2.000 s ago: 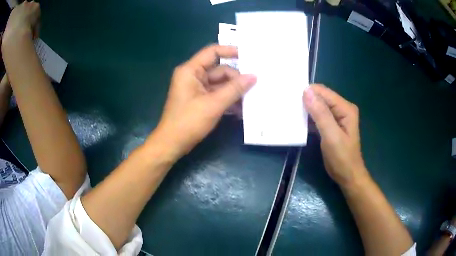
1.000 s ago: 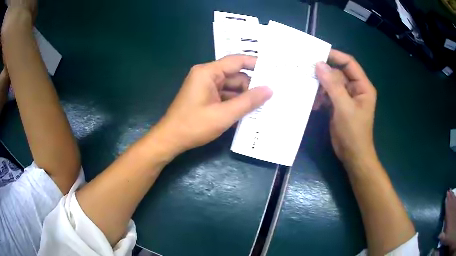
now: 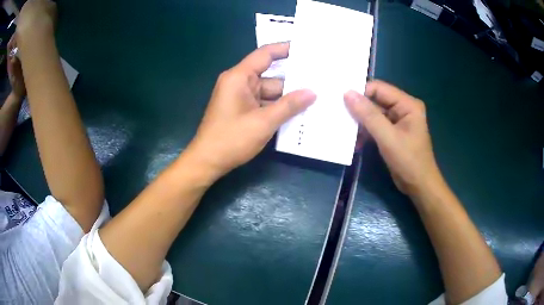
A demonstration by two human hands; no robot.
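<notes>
A white leaflet (image 3: pixel 331 77) is held up over the table seam, its mostly blank face towards me, with a short column of dark marks near its lower left. My left hand (image 3: pixel 253 113) grips its left edge, thumb on the front, fingers partly behind it. My right hand (image 3: pixel 393 128) grips its right edge, thumb on the front. Another printed white paper (image 3: pixel 273 30) with a dark heading bar shows behind the leaflet at its upper left; whether it lies on the table or is held, I cannot tell.
The dark green table (image 3: pixel 179 71) is split by a dark seam (image 3: pixel 337 232) with light edging. A neighbour's arm (image 3: pixel 62 131) reaches up at the left, near a white paper (image 3: pixel 68 72). Black goods with white labels (image 3: pixel 426 8) lie at the upper right. Part of another person shows at the lower right edge.
The leaflet was tilted to the right and is now more upright and higher. My right hand has moved left and slightly down with its edge. The neighbour's arm has shifted slightly right.
</notes>
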